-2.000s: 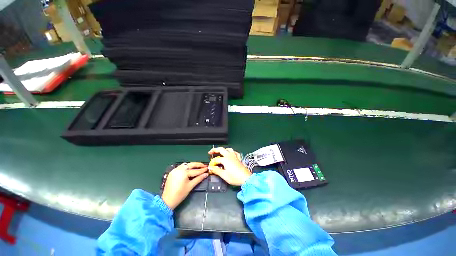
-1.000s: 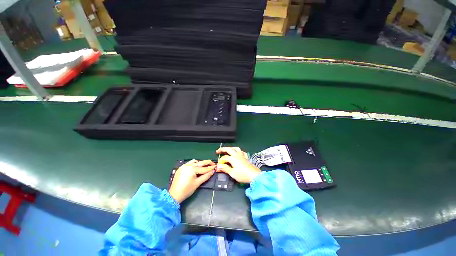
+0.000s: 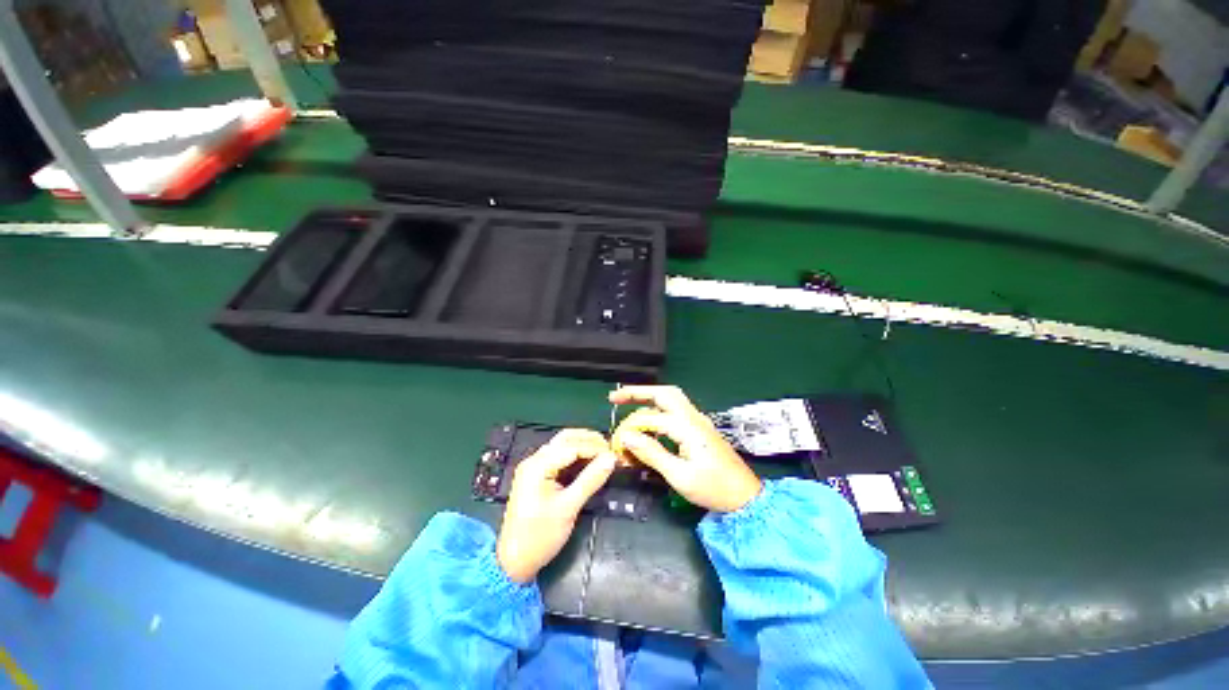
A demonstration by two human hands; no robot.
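A phone display assembly [image 3: 497, 465] lies back up on the green bench, its dark frame with small metallic details showing at the left end and below the fingers. My left hand [image 3: 549, 496] is over its middle, thumb and fingertips pinched together. My right hand [image 3: 685, 452] meets it from the right, fingers pinched at the same spot, with a yellow sleeve on a digit. The flex parts between the fingertips are hidden. A white-grey ribbon cable [image 3: 771, 427] runs from beside my right hand to the black screen tester [image 3: 846, 434], which has a white label and green spots.
A black foam tray [image 3: 458, 345] lies behind the hands, with screens in three pockets and one empty pocket. Stacked foam trays [image 3: 539, 108] stand behind it. A small dark connector [image 3: 820, 282] lies by the white line. A red tray with white sheets [image 3: 175, 148] is at left.
The view has shifted, so the bench items sit further right. My left hand has lifted slightly and turned, showing more of the assembly's left end. Both hands' fingertips remain together.
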